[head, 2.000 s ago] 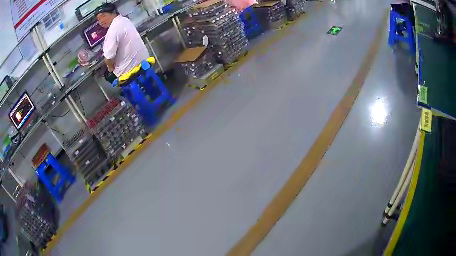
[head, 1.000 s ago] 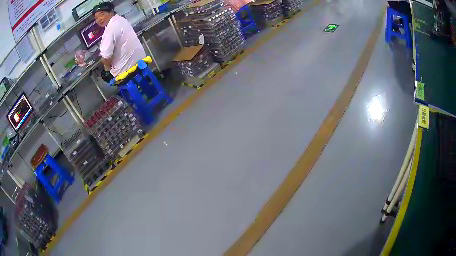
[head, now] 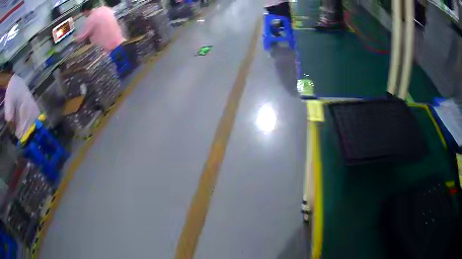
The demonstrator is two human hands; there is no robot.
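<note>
Neither of my hands is in the picture. The bench with a green mat (head: 337, 202) and yellow edge tape lies at the right. A black tray (head: 377, 130) lies flat near its far end. A second black tray (head: 425, 217) with a few light dots is at the lower right, dark and cut off by the lower edge. The picture is blurred.
Grey floor with a brown line (head: 215, 162) runs along the bench. A blue stool (head: 277, 33) with a seated person stands beyond. Two people, one at a blue stool (head: 45, 152), and stacked trays (head: 88, 86) are at the left. White posts (head: 401, 50) rise behind the bench.
The view has turned right. The floor, stools and people have shifted left, and far more of the green bench and its black trays now shows. A second person at the left has come into clearer view.
</note>
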